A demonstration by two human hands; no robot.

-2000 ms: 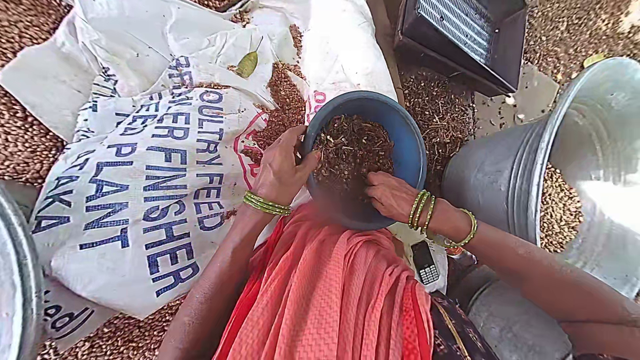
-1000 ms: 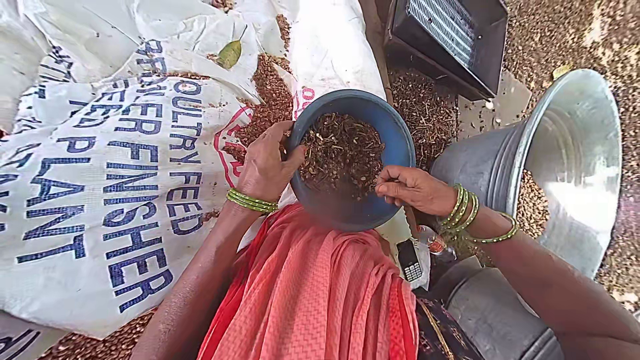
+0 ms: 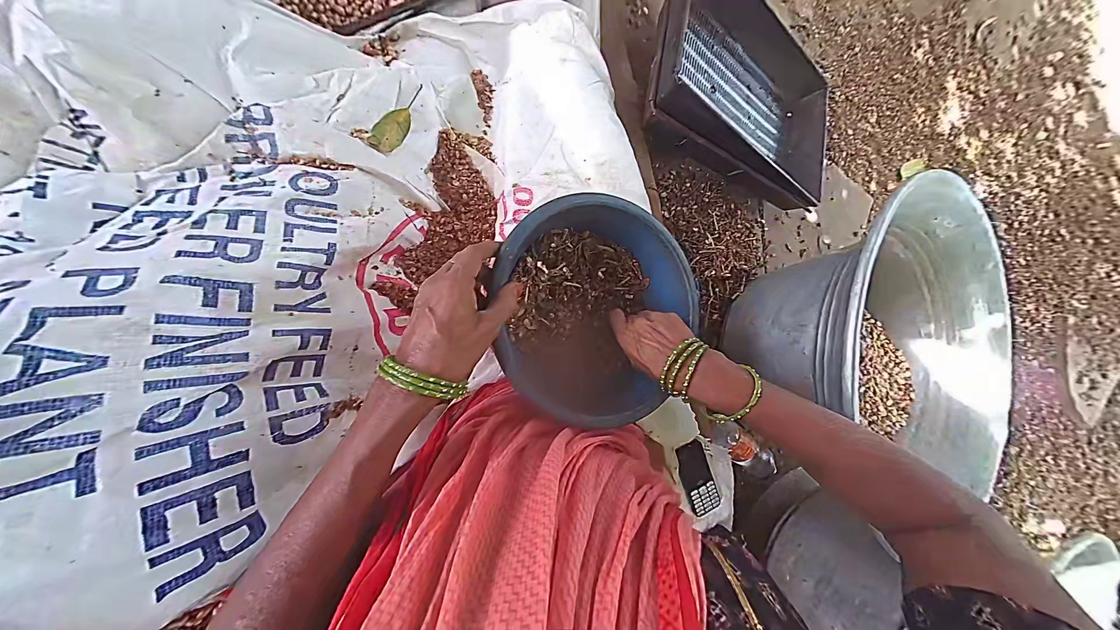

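Observation:
A round blue plastic basin (image 3: 604,394) is in front of my body, partly filled with dry brown plant debris (image 3: 573,276). My left hand (image 3: 459,311) grips its left rim, thumb over the edge on the inside. Inside the basin on the right, my right hand (image 3: 652,341) has its fingertips at the edge of the debris; the fingers are bent and their tips are partly hidden, so whether they pinch anything does not show. Green bangles circle both wrists.
White printed sacks (image 3: 332,236) with reddish-brown grains (image 3: 459,201) and a leaf (image 3: 390,130) spread leftward. A black slotted tray (image 3: 735,96) stands at upper right beside a debris pile (image 3: 709,227). A tilted metal tub (image 3: 954,324) holds pale grains; a keypad phone (image 3: 697,477) lies below.
My right hand has moved from the basin's right rim into the basin, against the debris. My left hand stays on the left rim. More of the basin's floor shows near my body.

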